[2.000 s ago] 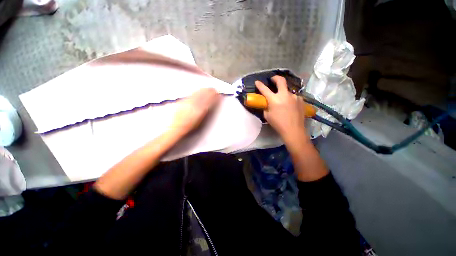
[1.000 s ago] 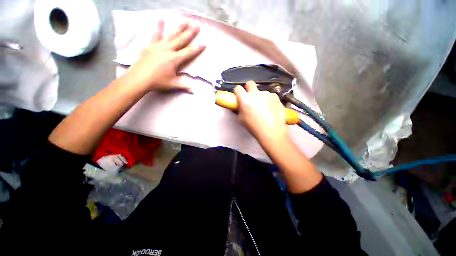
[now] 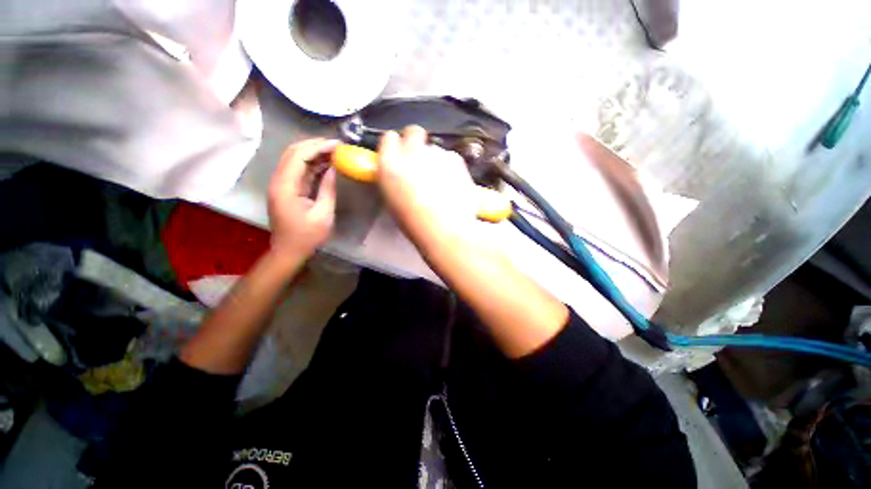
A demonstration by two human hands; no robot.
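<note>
A pale garment panel lies on the grey table, its right part showing beyond the iron and its seam a thin dark line. The dark steam iron stands over the panel's left part. My right hand is closed around the iron's orange-yellow handle. My left hand is just left of the handle's front end, fingers curled with thumb near the fingertips. Whether it pinches the panel's edge cannot be told. The iron and my right hand hide much of the panel.
A white tape roll stands behind my left hand. Pale cloth pieces lie at the left. Blue-green hoses run right from the iron. A green-handled tool lies far right. Crumpled white material is at the right edge. Red cloth is below.
The view has shifted left. The iron has moved left along the panel towards the roll. My left hand was spread flat on the panel and is now curled beside the iron's handle.
</note>
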